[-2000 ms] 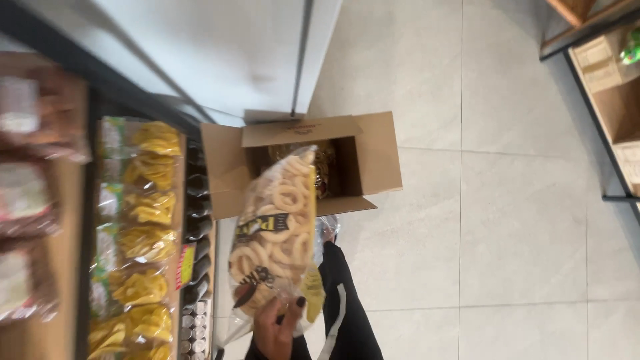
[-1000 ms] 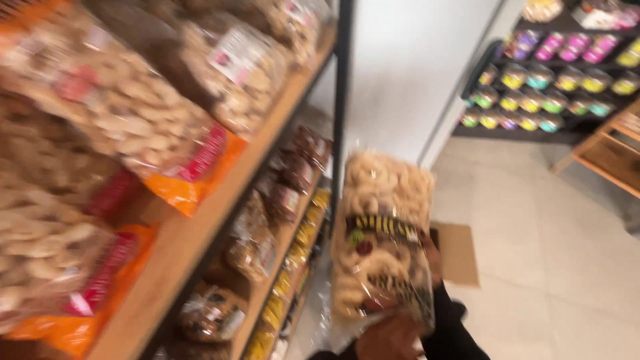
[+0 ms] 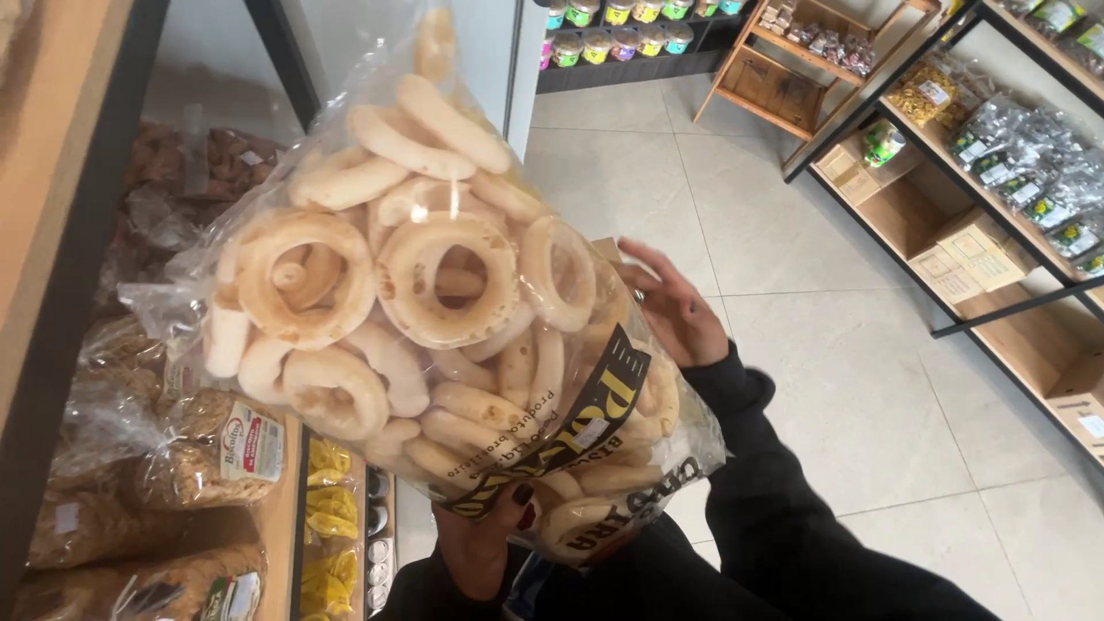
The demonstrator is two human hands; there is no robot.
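A large clear plastic bag of ring-shaped biscuits [image 3: 448,276], with printed lettering, fills the middle of the view and tilts to the right at its lower end. My left hand [image 3: 483,535] grips its lower edge from beneath, the thumb with a dark-painted nail lying on the plastic. At the bag's right side is my right hand [image 3: 677,302], fingers apart and partly hidden behind the bag; whether it touches the plastic is not clear. Behind the bag, a small piece of brown cardboard [image 3: 607,249] shows by the right fingers.
Wooden shelves with black metal frames [image 3: 65,285] stand close on the left, holding bagged biscuits [image 3: 207,448] and yellow packets [image 3: 331,513]. On the right is another shelf unit [image 3: 1018,336] with packets and cardboard boxes. A wooden rack [image 3: 772,90] and shelved tubs [image 3: 621,43] stand farther back.
The bag of rings now spans much more of the view, closer to the camera and tilted. My right hand has come into plain sight at its right side. The view has swung strongly.
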